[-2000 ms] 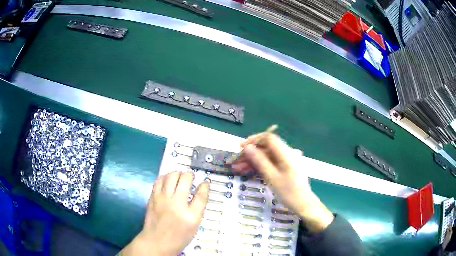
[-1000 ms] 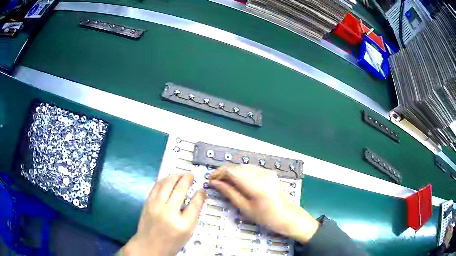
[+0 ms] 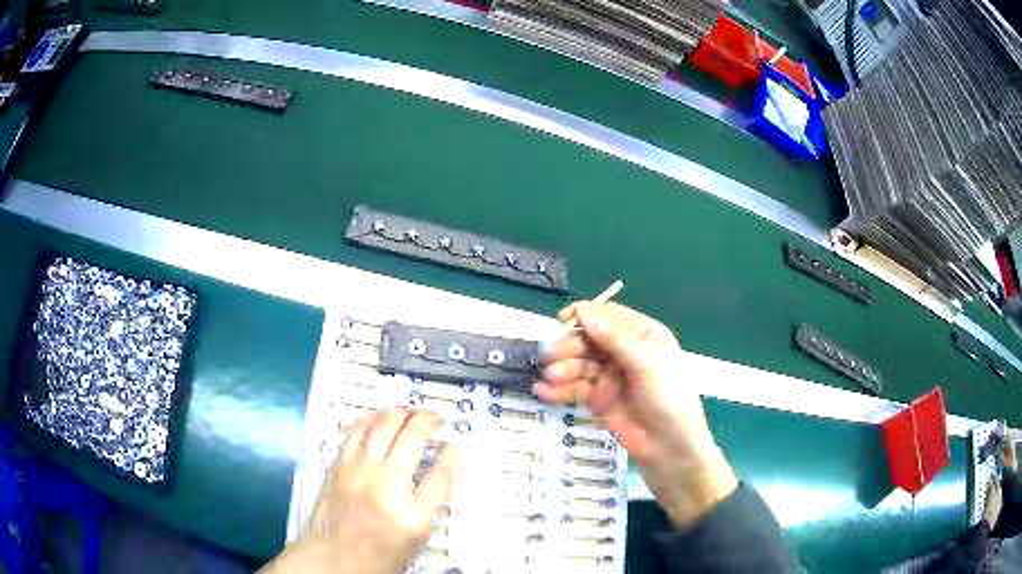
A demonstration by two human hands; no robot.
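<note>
A dark grey strip fixture [image 3: 457,351] with round silvery positions lies across the top of the white component sheet [image 3: 336,387]. The sheet bears rows of small components [image 3: 588,501] with thin tan tails. My right hand [image 3: 622,387] holds a thin tan pick stick [image 3: 606,294] between thumb and fingers, over the fixture's right part, which it partly hides. My left hand [image 3: 387,490] rests on the sheet's left part below the fixture, fingers slightly curled; whether it holds anything is hidden.
A black tray of small metal rings [image 3: 107,364] sits at left. Beyond the sheet, the green belt carries strip fixtures [image 3: 456,248]. A red parts bin [image 3: 917,441] stands at right, near another person's hand at the edge. Stacked sheets [image 3: 936,146] stand at far right.
My right hand has moved from the component rows back up to the fixture, and the stick shows again. The fixture's third position now looks silvery like the first two. The camera view has shifted.
</note>
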